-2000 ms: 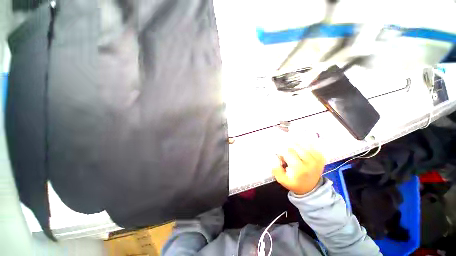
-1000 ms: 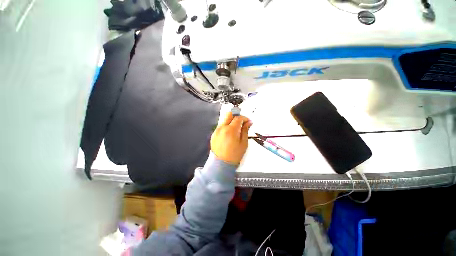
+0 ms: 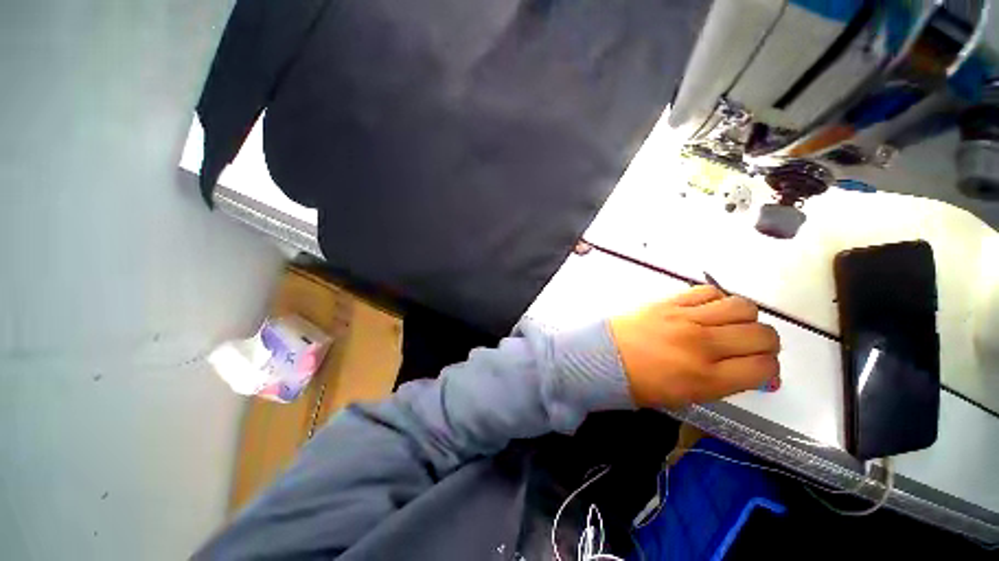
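My left hand (image 3: 707, 348) reaches in from the lower left, fingers curled over the thread snips on the white table. Only a dark blade tip (image 3: 713, 282) and the pink handle end (image 3: 772, 385) of the snips show past the fingers. A large dark grey cloth panel (image 3: 460, 132) lies left of the needle area, its lower edge hanging over the table's front edge. The presser foot area (image 3: 736, 153) of the sewing machine is at the upper right, partly blurred. My right hand is out of the picture.
A black smartphone (image 3: 890, 348) with a white cable lies right of my hand. The ruler strip (image 3: 794, 441) runs along the table's front edge. Below are a cardboard box (image 3: 367, 334), a tissue pack (image 3: 287, 358) and a blue crate (image 3: 701, 510). The pale wall is at left.
My left hand has moved from near the needle onto the snips, which lay uncovered before. The view has tilted, shifting machine and phone right. My right hand, seen two seconds ago, is gone from view.
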